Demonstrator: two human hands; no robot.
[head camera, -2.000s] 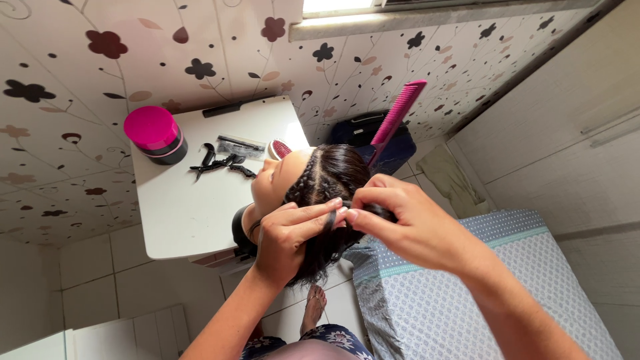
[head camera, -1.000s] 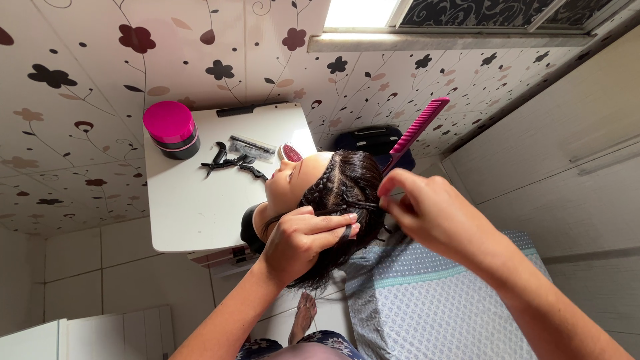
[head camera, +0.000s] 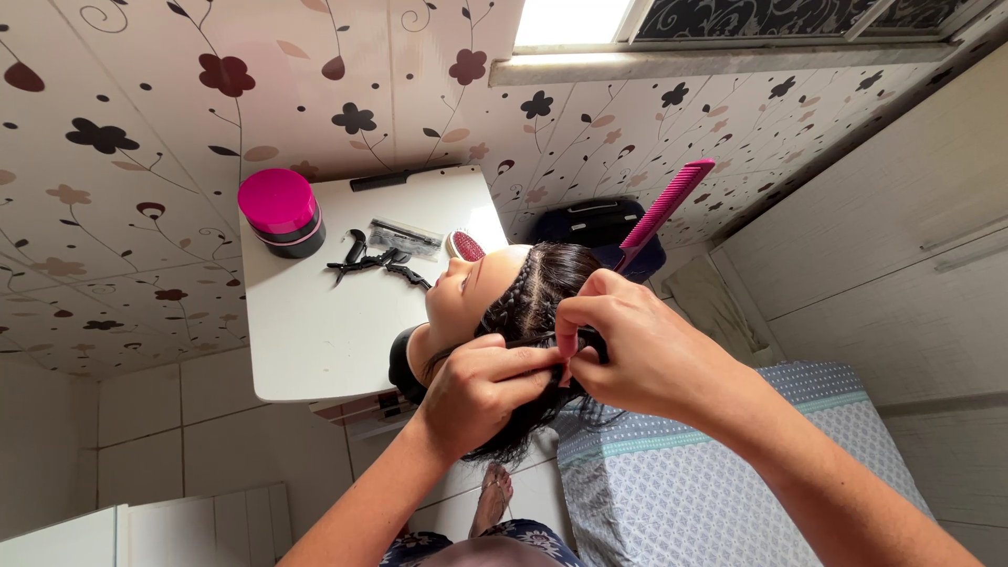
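Note:
A mannequin head (head camera: 472, 287) with dark hair lies tilted at the table's right edge, its face toward the left. Small braids (head camera: 508, 307) run along its hairline beside a parting. My left hand (head camera: 488, 386) pinches a strand of the dark hair at the side of the head. Against its fingertips, my right hand (head camera: 622, 339) also grips hair between thumb and fingers. A pink comb (head camera: 668, 206) sticks up behind the right hand; its lower end is hidden, so what bears it cannot be told.
On the white table (head camera: 315, 339) are a pink-lidded jar (head camera: 279, 213), black hair clips (head camera: 370, 260), a clear packet (head camera: 405, 239), a red-padded hairbrush (head camera: 465, 246) and a black comb (head camera: 402, 179). A dark blue bag (head camera: 591, 223) stands behind. A patterned cover (head camera: 732, 472) lies at the right.
My right hand, apart from the left one a second ago, has come back to meet it at the strand. The view has shifted slightly.

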